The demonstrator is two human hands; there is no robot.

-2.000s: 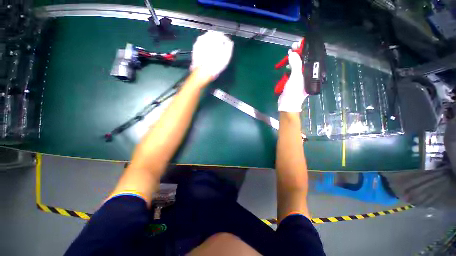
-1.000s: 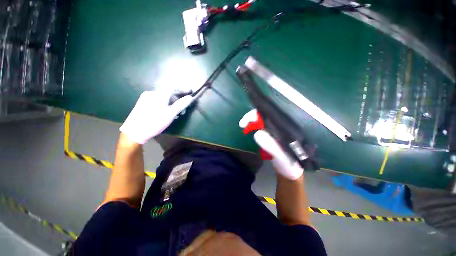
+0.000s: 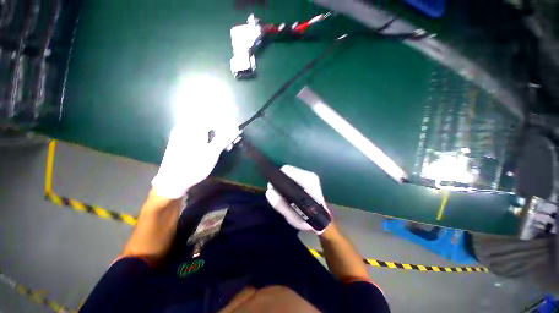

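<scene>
My left hand point(image 3: 195, 153), in a white glove, holds the near end of the wire harness point(image 3: 283, 89) close to the mat's front edge. My right hand point(image 3: 298, 197), also gloved, is closed around the black cable tie gun point(image 3: 283, 182). The gun's tip meets the harness end beside my left fingers; the exact contact is blurred. The silver-white connector housing point(image 3: 243, 47) lies farther back on the green mat, with red wires point(image 3: 301, 27) beside it. The steel ruler point(image 3: 360, 138) lies to the right of the harness, bright with glare.
Clear ridged trays lie at the left point(image 3: 30, 67) and the right point(image 3: 460, 140) of the mat. A blue bin point(image 3: 428, 5) shows at the far edge. A grey rail point(image 3: 450, 58) runs along the back. A blue object point(image 3: 432, 239) is below the bench at the right.
The gun has moved left and its tip now meets the harness end at my left hand. Its red grips no longer show. The view has shifted slightly.
</scene>
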